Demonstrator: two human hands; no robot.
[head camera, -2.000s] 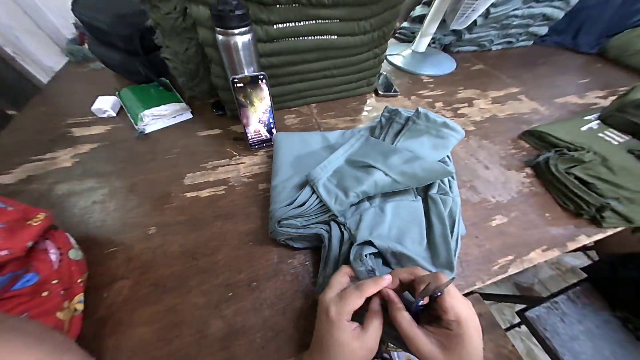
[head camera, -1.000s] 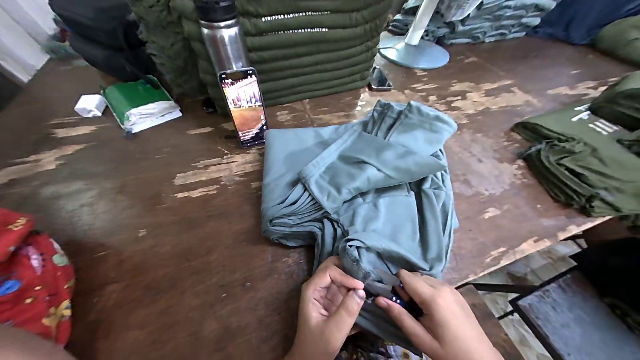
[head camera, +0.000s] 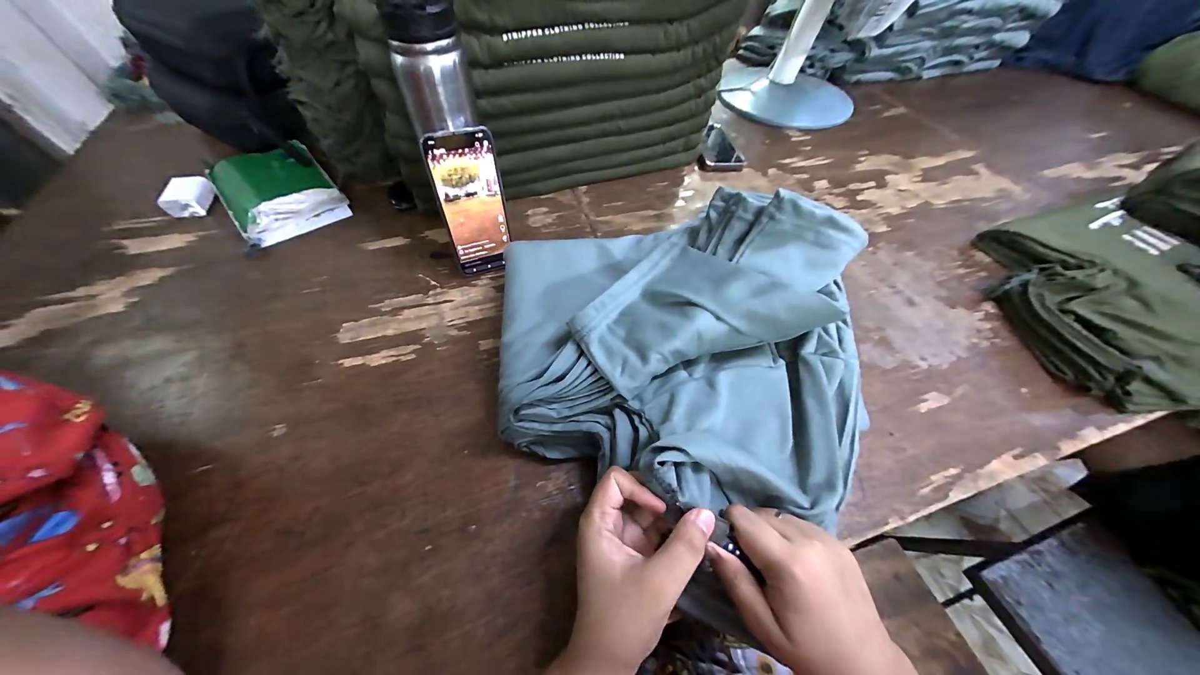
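Observation:
A folded pile of grey-green fabric garments (head camera: 694, 328) lies on the worn wooden table. At its near edge, my left hand (head camera: 637, 562) pinches a gathered part of the cloth between thumb and fingers. Close beside it, on the right, my right hand (head camera: 797, 581) grips the same cloth and a small dark tool (head camera: 736, 548), mostly hidden by the fingers. What kind of tool it is cannot be told from this view. The two thumbs are close together over the cloth.
A lit smartphone (head camera: 467, 202) leans on a steel bottle (head camera: 433, 80) before stacked dark green garments (head camera: 600, 103). A green packet (head camera: 277, 192) and white box (head camera: 186, 196) stand left, olive garments (head camera: 1097, 291) right. Red patterned cloth (head camera: 75, 506) is at lower left, a stool (head camera: 1106, 600) at lower right.
Two seconds ago a dark blade-like tool stuck up from my right hand; now it is mostly covered by the fingers. The garment pile stays in place, and both hands remain at its near edge.

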